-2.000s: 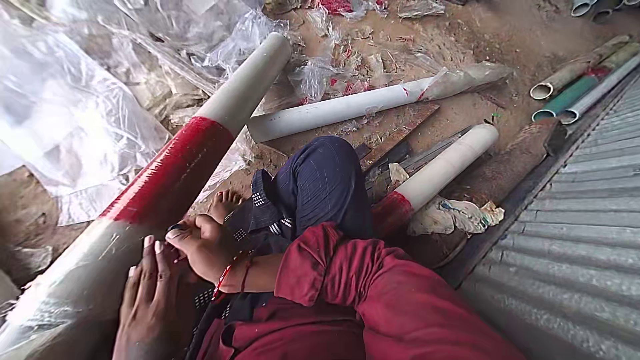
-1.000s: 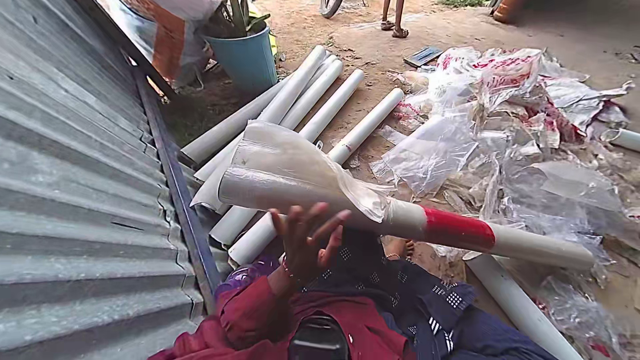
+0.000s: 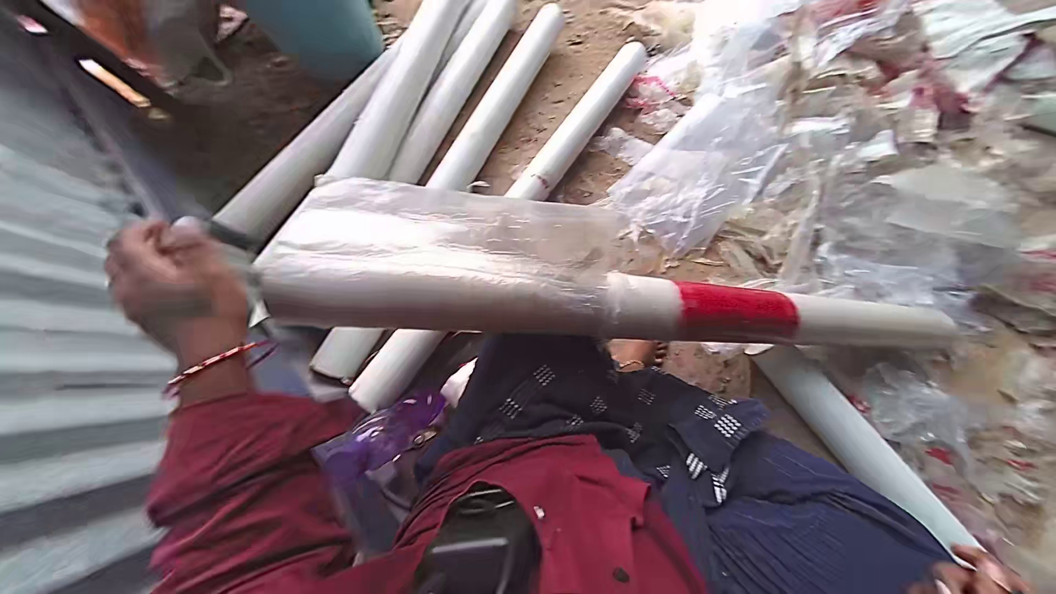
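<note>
A long pale tube with a red band (image 3: 738,312) lies across my lap, and a wide clear plastic film (image 3: 462,231) wraps its left part, a flap spreading above it. Beyond the tube's left end, my left hand (image 3: 177,280), a bracelet on its wrist, is curled and blurred near the film's edge. Whether film is between its fingers is unclear. My right hand (image 3: 978,573) shows only in part at the lower right corner, beside the end of a white tube (image 3: 858,437); its grip cannot be made out.
Several white tubes (image 3: 503,103) lie on the ground ahead. A corrugated metal sheet (image 3: 66,371) stands close on the left. A blue bucket (image 3: 318,37) is at the top left. Crumpled plastic film and scraps (image 3: 924,214) are heaped at the right.
The view has swung widely since the oldest frame. My left hand was spread beside the tube a second ago; it is now farther left and curled. The film, bunched then, now lies flatter.
</note>
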